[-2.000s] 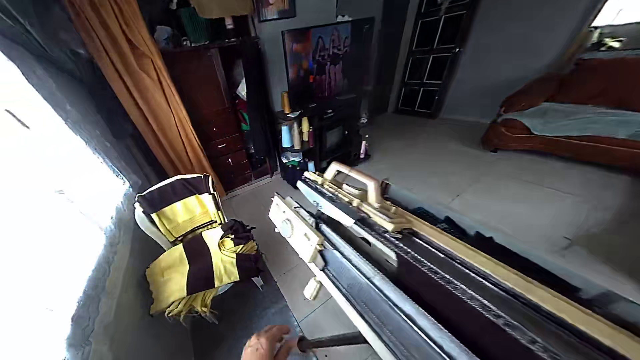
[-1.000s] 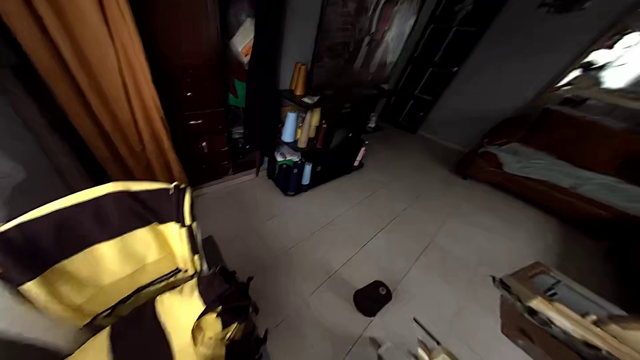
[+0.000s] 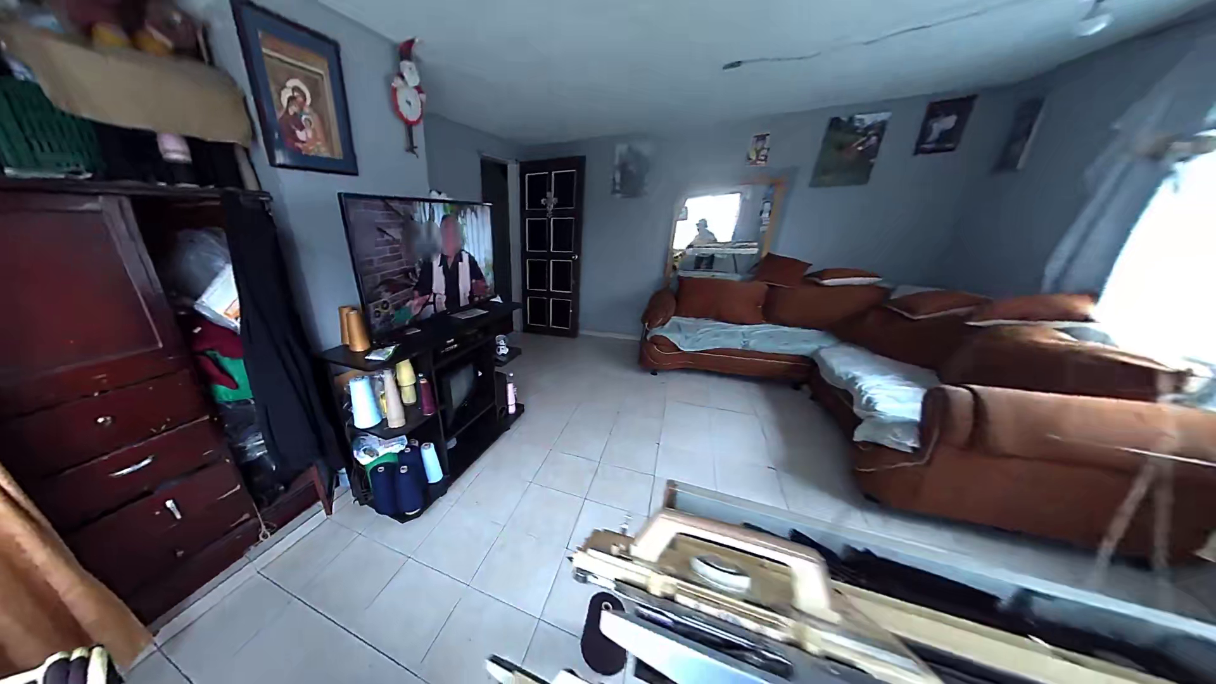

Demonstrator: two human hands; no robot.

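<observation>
Neither my left hand nor my right hand shows in the head view. At the lower right stands a knitting machine [image 3: 912,622] with a long needle bed running toward the right edge. Its beige carriage [image 3: 703,579], with a raised handle, sits near the bed's left end. Black material [image 3: 912,579] lies along the far side of the bed. A dark oval thing [image 3: 603,632] is on the floor beside the machine's left end. At the bottom left corner a bit of the yellow and black striped knitted fabric [image 3: 71,667] is visible.
A black TV stand [image 3: 442,347] holds a television [image 3: 418,256] and several yarn cones [image 3: 364,401]. A dark red wardrobe [image 3: 85,285] stands at the left. A brown corner sofa [image 3: 1026,475] fills the right side. Light floor tiles lie between them.
The view has swung up and to the right, so most of the striped fabric has left it. The hand seen at the bottom two seconds ago is out of view.
</observation>
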